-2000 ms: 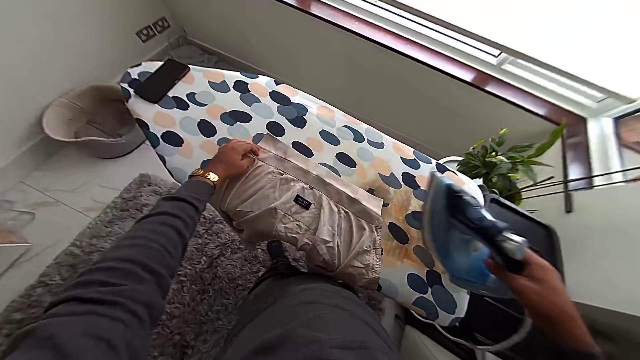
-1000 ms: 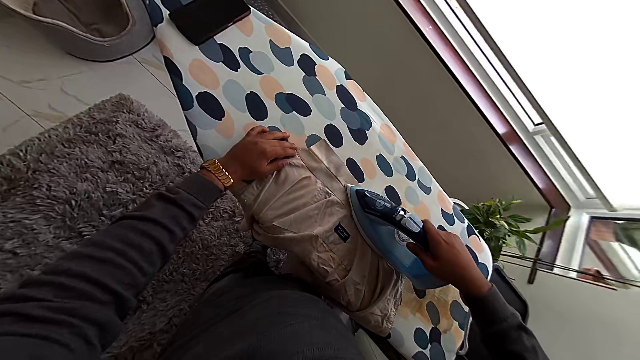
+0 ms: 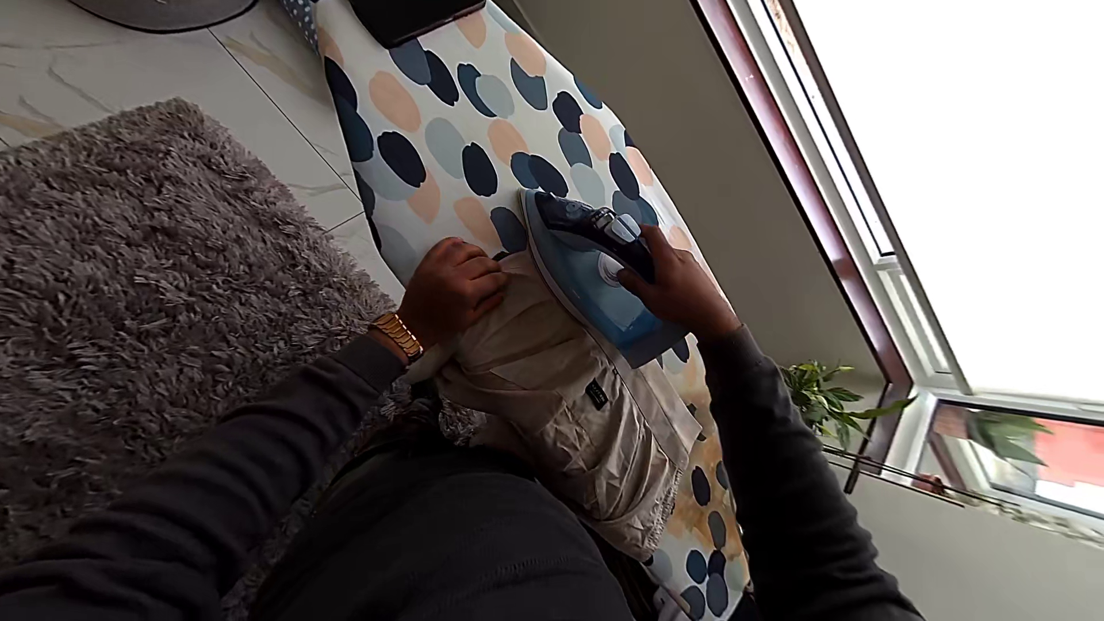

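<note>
A beige fabric garment (image 3: 561,414), wrinkled and bearing a small dark label, lies over the near edge of an ironing board (image 3: 552,129) with a spotted cover. My left hand (image 3: 453,289), with a gold watch at the wrist, presses on the garment's far left end, fingers bent. In my right hand (image 3: 677,280) is the handle of a blue steam iron (image 3: 595,276). The iron rests along the garment's waistband, its tip pointing away from me and reaching past the cloth onto the cover. Its soleplate is hidden.
A black phone or tablet (image 3: 414,17) lies at the board's far end. Left of the board are a shaggy grey rug (image 3: 164,285) and a rounded grey container (image 3: 164,13) on the tiled floor. At right stand a window frame (image 3: 828,198) and a leafy plant (image 3: 824,397).
The iron, held off to the right two seconds ago, came onto the garment and has since moved along the waistband toward my left hand. The view has swung and come closer.
</note>
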